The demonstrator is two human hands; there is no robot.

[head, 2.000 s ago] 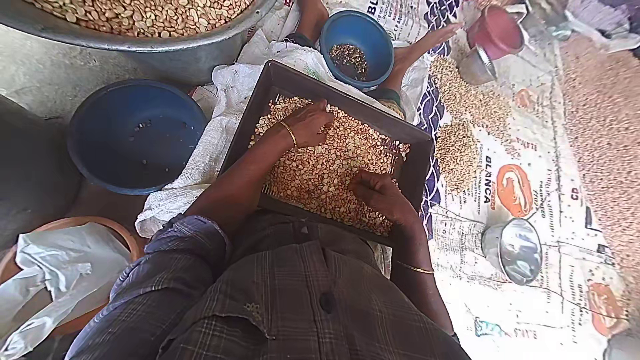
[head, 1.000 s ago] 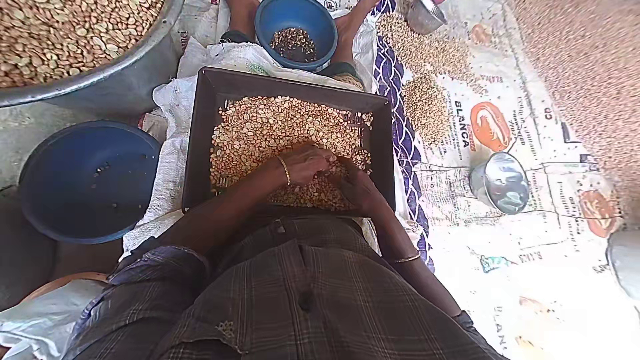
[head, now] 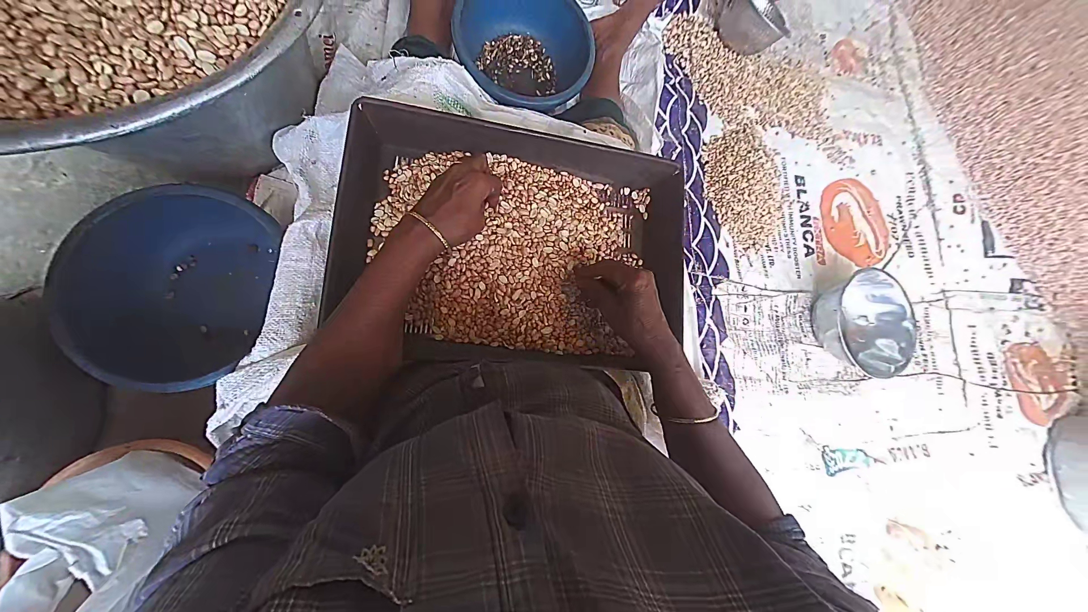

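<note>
A dark rectangular tray [head: 510, 127] lies across my lap, its slotted bottom largely covered by shelled nuts or seeds [head: 518, 255], likely peanuts. My left hand [head: 463, 200] is over the upper left part of the layer, fingers bent down to it; whether a nut is between them is hidden. Over the right part is my right hand [head: 625, 302], thumb and fingertips close together at the nuts; what they hold cannot be seen. A blue bowl [head: 574, 93] with dark bits and pieces stands between my feet, just beyond the tray.
At the upper left is a large metal basin [head: 229, 102] full of nuts. Below it sits a blue basin [head: 161, 289] with a few dark bits. White sacking lies under the tray. On the printed sheet at right are loose nuts [head: 744, 178], a metal bowl [head: 875, 323] and a metal cup [head: 748, 25].
One second ago my hands were close together near the tray's lower middle; now they are apart, the left one up and left, the right one to the right. The view has shifted since the first frame.
</note>
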